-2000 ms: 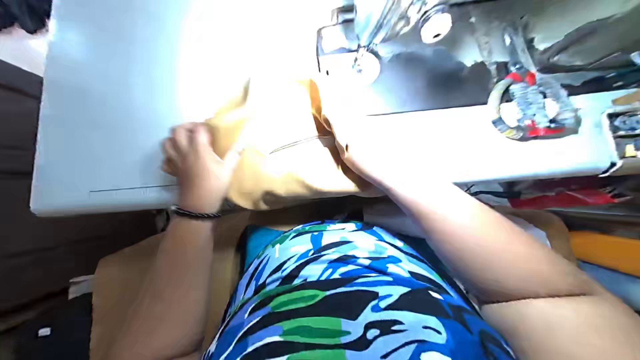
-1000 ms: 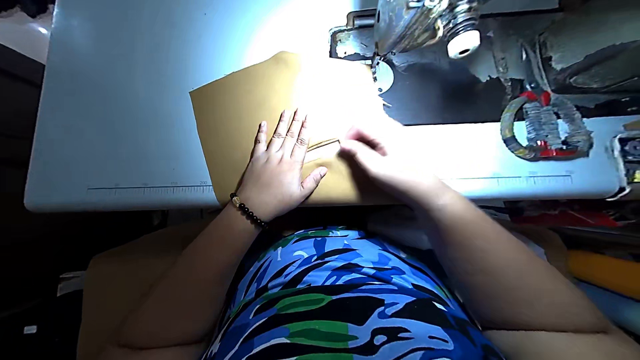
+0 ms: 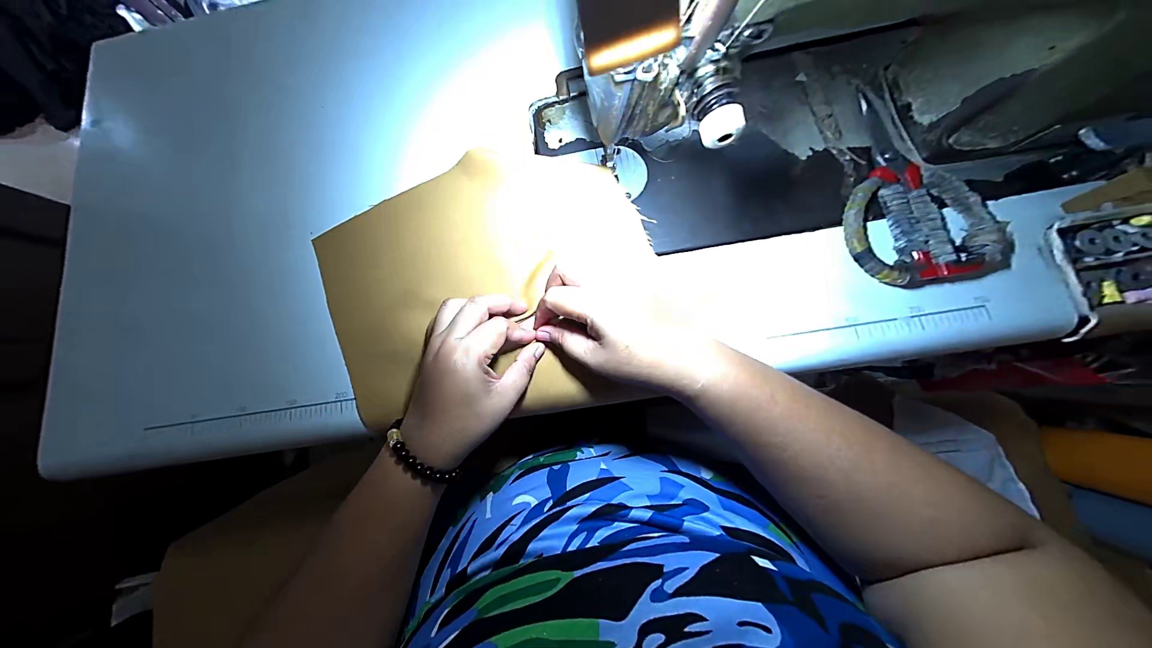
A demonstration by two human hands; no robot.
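Note:
A piece of tan fabric (image 3: 396,270) lies on the white sewing table near its front edge, its upper right part washed out by bright light. My left hand (image 3: 472,364) rests on the fabric, its thumb and fingertips pinching the cloth beside a small slit or fold. Against those fingertips, my right hand (image 3: 594,333) pinches the same spot from the right. The presser foot and needle area of a sewing machine (image 3: 610,160) stand just beyond the fabric's top right edge. Exactly what lies between the fingertips is hidden.
Thread snips with wrapped handles (image 3: 927,225) lie right of the machine's dark bed. A tray of bobbins (image 3: 1111,261) sits at the far right. A printed ruler scale (image 3: 270,414) runs along the table's front edge. Orange material (image 3: 1093,463) is below right.
Two seconds ago the fabric was bunched under both hands; it now lies spread out. My left hand, flat on it one second ago, has curled to pinch beside my right.

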